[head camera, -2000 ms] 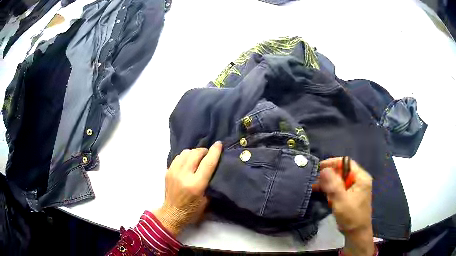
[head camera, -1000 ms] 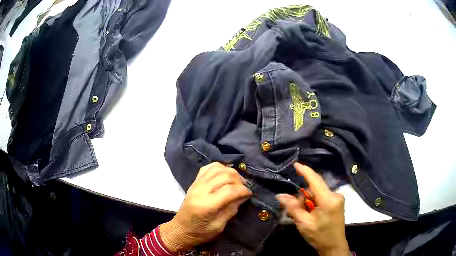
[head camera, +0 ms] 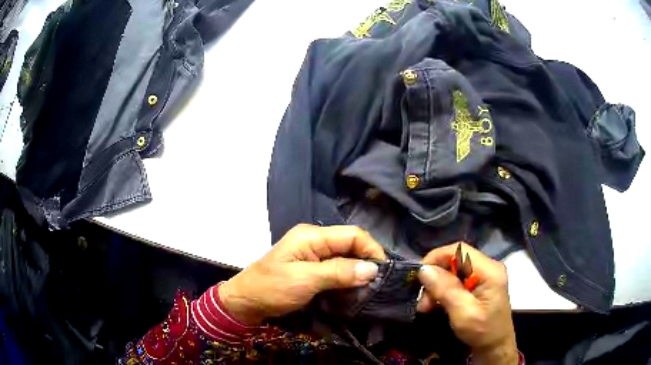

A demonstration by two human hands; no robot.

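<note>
A dark denim jacket [head camera: 464, 93] lies crumpled on the table, with gold buttons, a yellow eagle-like motif [head camera: 465, 127] and "BOY" lettering. A small stitched denim piece with a gold button, possibly a cuff [head camera: 391, 292], is held up at the table's front edge. My left hand [head camera: 314, 271] pinches its left part between thumb and finger. My right hand [head camera: 467, 292] pinches its right corner and also holds the orange thread snips [head camera: 464, 269], whose blades point up beside the fingers.
A second jacket [head camera: 118, 121] lies open at the left, showing black lining and grey facing. The white table [head camera: 228, 142] has a curved front edge. Dark garments [head camera: 50, 285] are heaped below it at the left, with more dark cloth at the lower right.
The motif, covered at first, now shows. The jackets appear higher and further right in view. My hands have moved from the body of the jacket to a small buttoned piece near the table edge.
</note>
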